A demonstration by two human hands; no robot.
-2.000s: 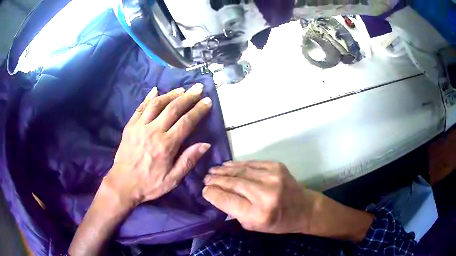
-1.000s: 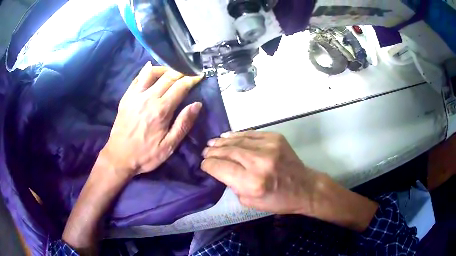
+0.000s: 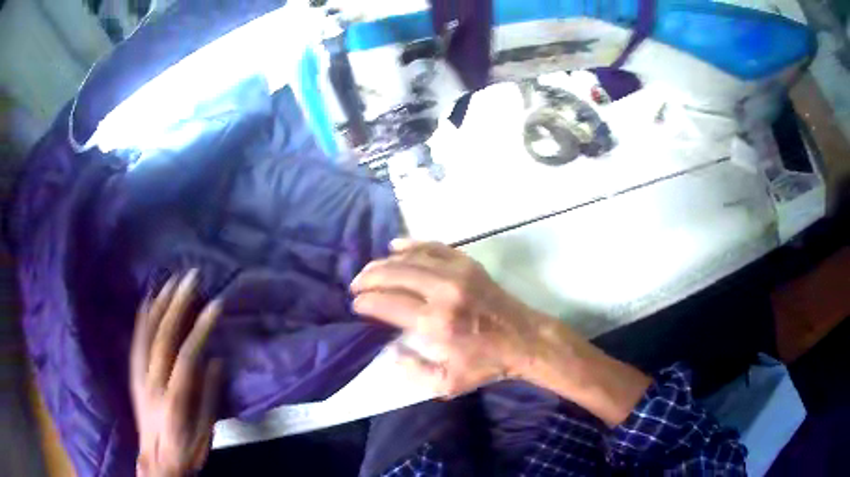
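The quilted purple garment piece (image 3: 280,233) lies heaped left of the needle, its right edge running under the presser foot area (image 3: 377,163) of the sewing machine (image 3: 531,37). My left hand (image 3: 177,373) is blurred, low on the left part of the cloth, palm down with fingers apart; it grips nothing visible. My right hand (image 3: 443,312) is at the cloth's right edge, below the needle, with bent fingertips on the purple border. Its thumb and fingertips pinch or press the edge. The needle itself is blurred.
A metal ring-shaped item (image 3: 552,138) with small tools lies on the bed behind the needle. Purple strips (image 3: 466,42) hang over the machine head. A glaring lamp (image 3: 196,88) is upper left. A control panel (image 3: 790,140) is at the right end. A pale blue item (image 3: 769,410) is lower right.
My left hand has moved from beside the needle down and left, off the border. My right hand stays at the edge, slightly further left. The camera view has shifted, showing more of the machine.
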